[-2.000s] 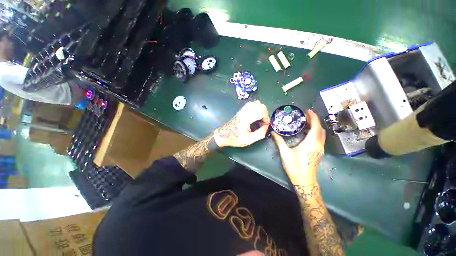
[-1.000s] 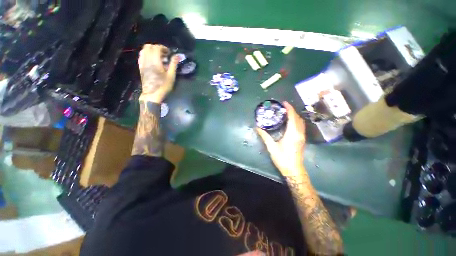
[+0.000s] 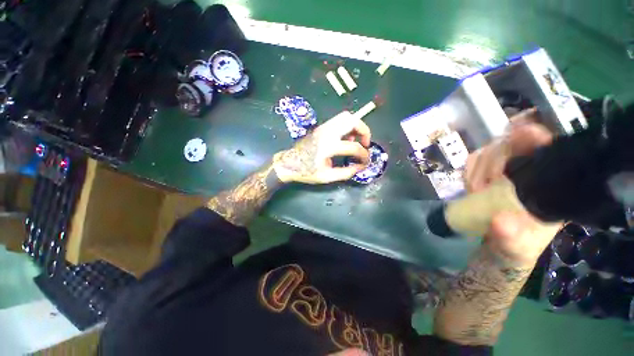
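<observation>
My left hand [image 3: 327,151] is over the round unit [image 3: 372,165] on the green mat, its fingers curled at the unit's left and upper rim. The unit has a black rim and blue-white detail inside; part of it is hidden under the fingers. My right hand [image 3: 504,188] is wrapped around the electric screwdriver [image 3: 473,211], which has a cream grip, a thick black body and a black nose pointing left. The screwdriver nose is apart from the unit.
The screw feeder [image 3: 445,132] stands at right. Loose circuit boards [image 3: 297,116], battery cells [image 3: 340,81] and a white disc [image 3: 195,149] lie on the mat [image 3: 243,149]. Ring-faced parts [image 3: 226,68] and black trays [image 3: 76,90] are at left. A carton [image 3: 115,215] is below. Black units [image 3: 580,261] stand at right.
My left hand has moved from the ring-faced parts to the round unit. My right hand has let go of the unit and taken hold of the screwdriver. One ring-faced part now lies on top of the others.
</observation>
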